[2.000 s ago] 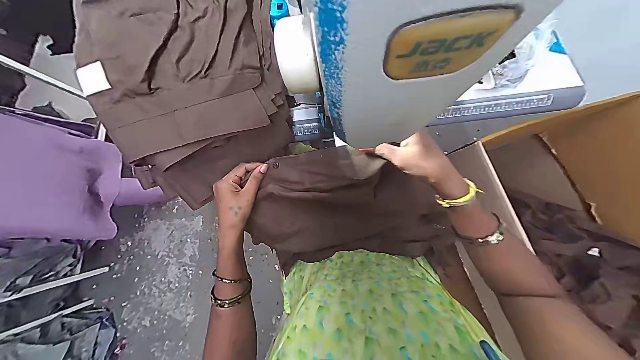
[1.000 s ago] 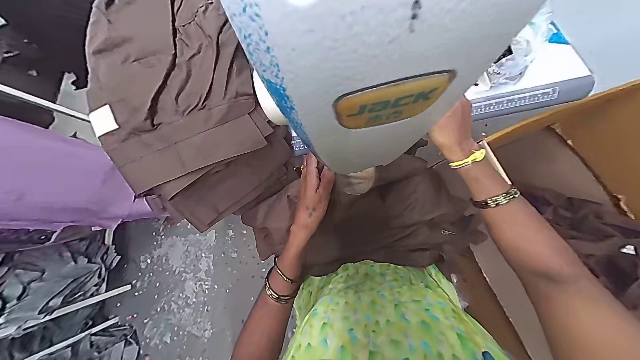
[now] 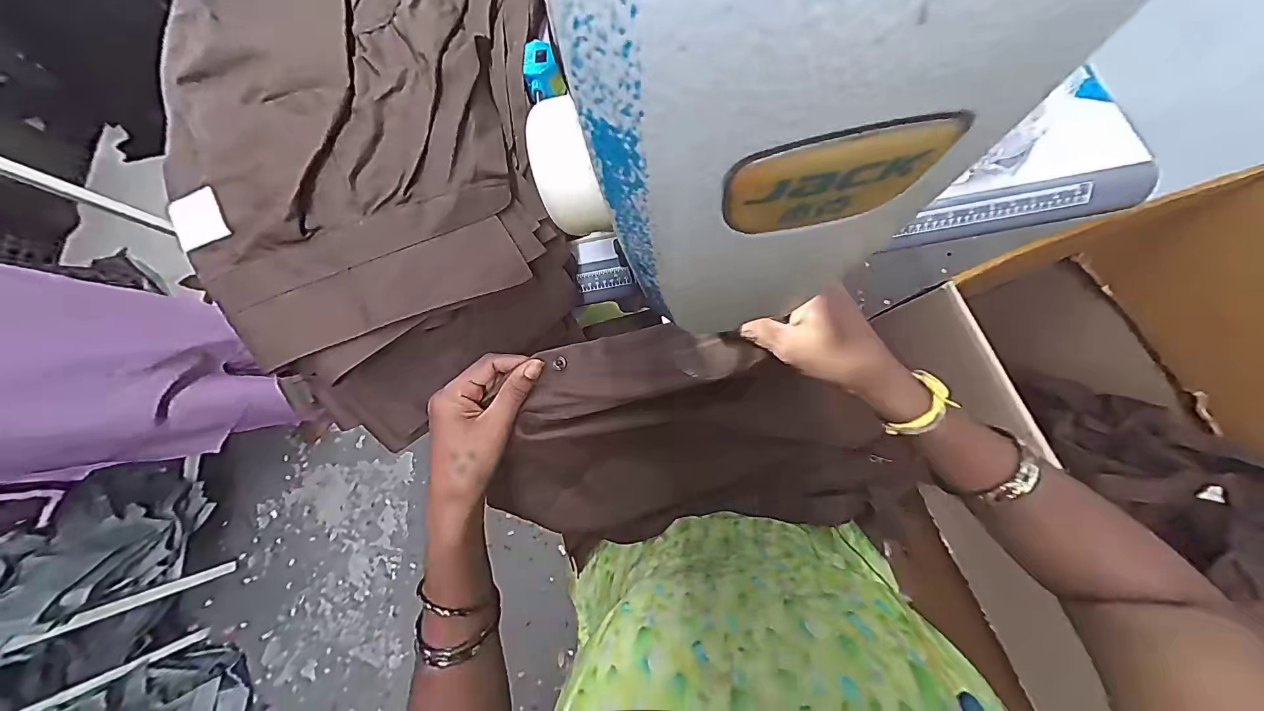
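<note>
A brown cloth garment (image 3: pixel 691 444) is stretched between my hands below the head of a Jack sewing machine (image 3: pixel 750 158). My left hand (image 3: pixel 479 425) pinches the garment's edge between thumb and fingers, beside a small round button or snap. My right hand (image 3: pixel 834 346) grips the same edge further right, close under the machine head; its fingertips are partly hidden. The lower part of the garment hangs over a green patterned dress. The machine head hides the needle area.
Folded brown garments (image 3: pixel 365 217) lie stacked at the left of the machine. Purple cloth (image 3: pixel 109 375) and dark cloth on white rails are further left. At right, a cardboard box (image 3: pixel 1165 286) holds dark brown cloth (image 3: pixel 1116 444). The machine bed bears a ruler scale (image 3: pixel 997 212).
My left hand, by the machine head one second ago, is now further left at the garment's edge. The garment, bunched then, is now spread out between both hands.
</note>
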